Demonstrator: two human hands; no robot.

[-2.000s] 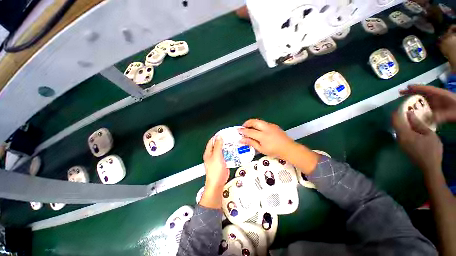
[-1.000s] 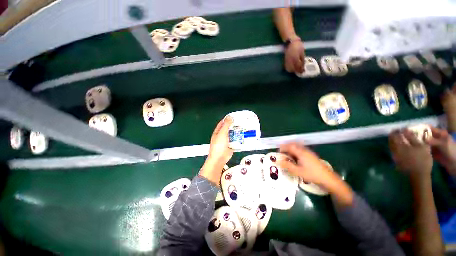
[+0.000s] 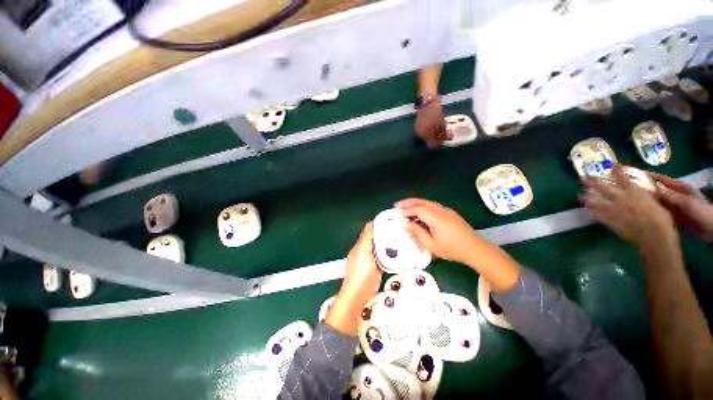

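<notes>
My left hand (image 3: 361, 269) and my right hand (image 3: 438, 228) hold a cream housing (image 3: 400, 244) over the pale rail at the belt's near edge. A front cover with a dark oval opening faces up on it; no board shows, and whether the halves are fully closed cannot be told. My left hand grips its left side, my right hand its top right. Just below lies a cover stack (image 3: 391, 320), an overlapping pile of cream covers with dark round spots. An open unit with electronics (image 3: 504, 189), with a blue component, lies on the belt to the right.
Pale rail (image 3: 313, 275) beside the green belt (image 3: 328, 187). Closed-looking units (image 3: 239, 224) lie left. A grey metal frame (image 3: 195, 269) crosses the left; a white power strip (image 3: 578, 66) hangs upper right. Another person's hands (image 3: 629, 205) work at right; another hand (image 3: 429, 123) touches a cover across the belt.
My right hand has come from the pile to the held unit. A cover now hides its board and blue component. The neighbour's hands have moved to an open unit on the belt.
</notes>
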